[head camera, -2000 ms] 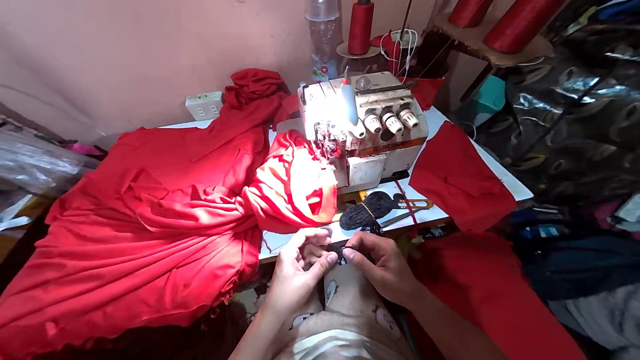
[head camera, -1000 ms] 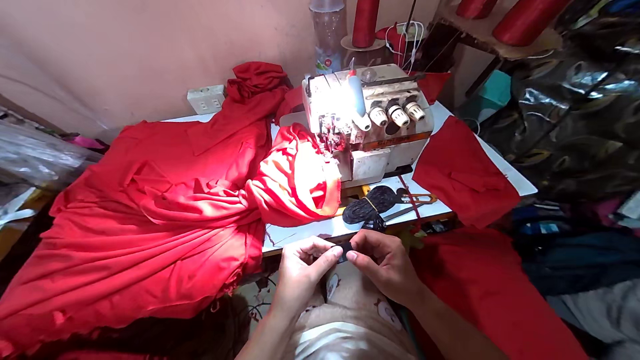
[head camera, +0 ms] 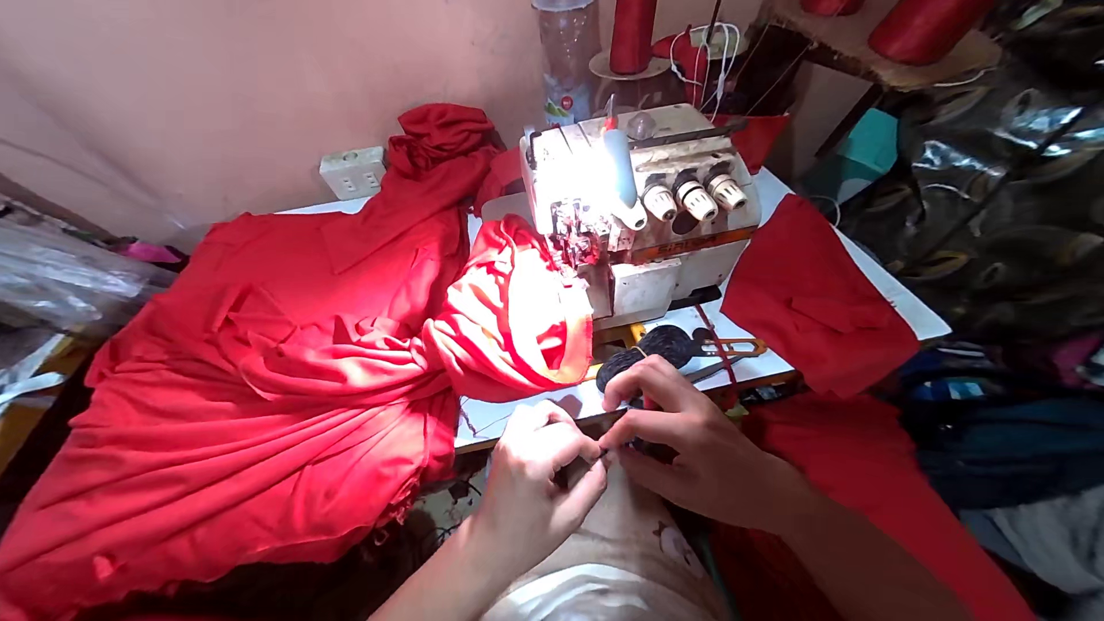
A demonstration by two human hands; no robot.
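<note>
My left hand (head camera: 543, 466) and my right hand (head camera: 677, 431) meet above my lap at the table's front edge. Between their fingertips is a small dark thing (head camera: 604, 452), too small to name; the left thumb and forefinger pinch it, and the right fingertips touch it. Just beyond the right hand lies a bundle of black cord (head camera: 668, 345), partly hidden by its fingers. An overlock sewing machine (head camera: 638, 207) stands behind, its lamp lit. Bunched red fabric (head camera: 509, 319) lies against its needle area and spreads leftward over the table.
A folded red cloth piece (head camera: 819, 293) lies at the table's right, near a yellow-handled tool (head camera: 742, 347). Behind the machine stand a plastic bottle (head camera: 567, 69) and a red thread cone (head camera: 632, 34). A socket box (head camera: 353, 172) is by the wall. More red fabric (head camera: 862, 483) hangs at right.
My right hand's fingers have spread and lifted a little near the black cord bundle. Both hands stay close together at the table's edge. The red fabric and the machine have not moved.
</note>
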